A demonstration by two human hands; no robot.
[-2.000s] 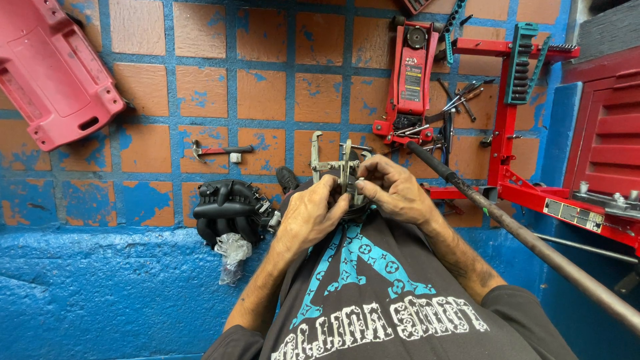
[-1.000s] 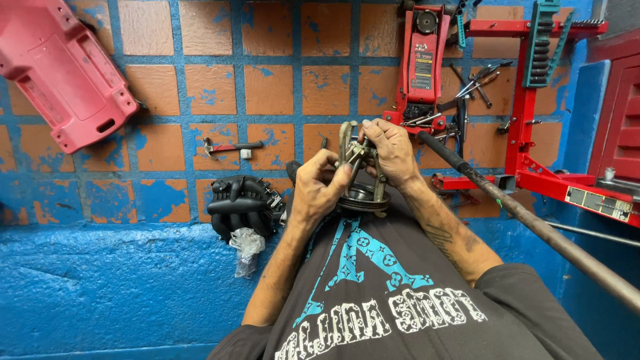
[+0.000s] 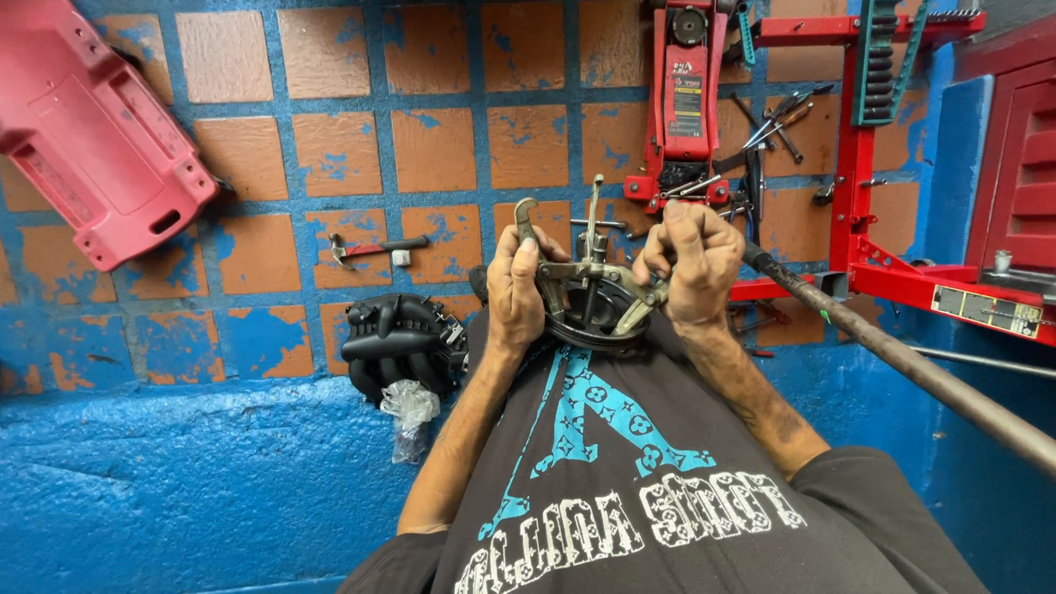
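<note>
A metal three-jaw gear puller (image 3: 594,269) stands over a dark round pulley (image 3: 596,330) close to my torso. Its threaded centre screw points down to the middle of the pulley. My left hand (image 3: 520,289) is closed around one puller jaw, whose hooked end rises above the thumb. On the other side my right hand (image 3: 697,264) has curled fingers at the end of another jaw, which lies across the pulley; how firmly it grips is hard to see. The third arm sticks up, away from the pulley.
On the tiled floor are a hammer (image 3: 375,247), a black plastic intake manifold (image 3: 396,338) with a plastic bag (image 3: 410,417), a red floor jack (image 3: 685,107), scattered hand tools (image 3: 775,124) and a pink-red plastic case (image 3: 107,132). A long metal bar (image 3: 899,355) crosses the right side beside a red steel frame (image 3: 850,165).
My hands have moved apart from their close position over the puller. The puller's arms are now spread, and more of the pulley shows beneath them.
</note>
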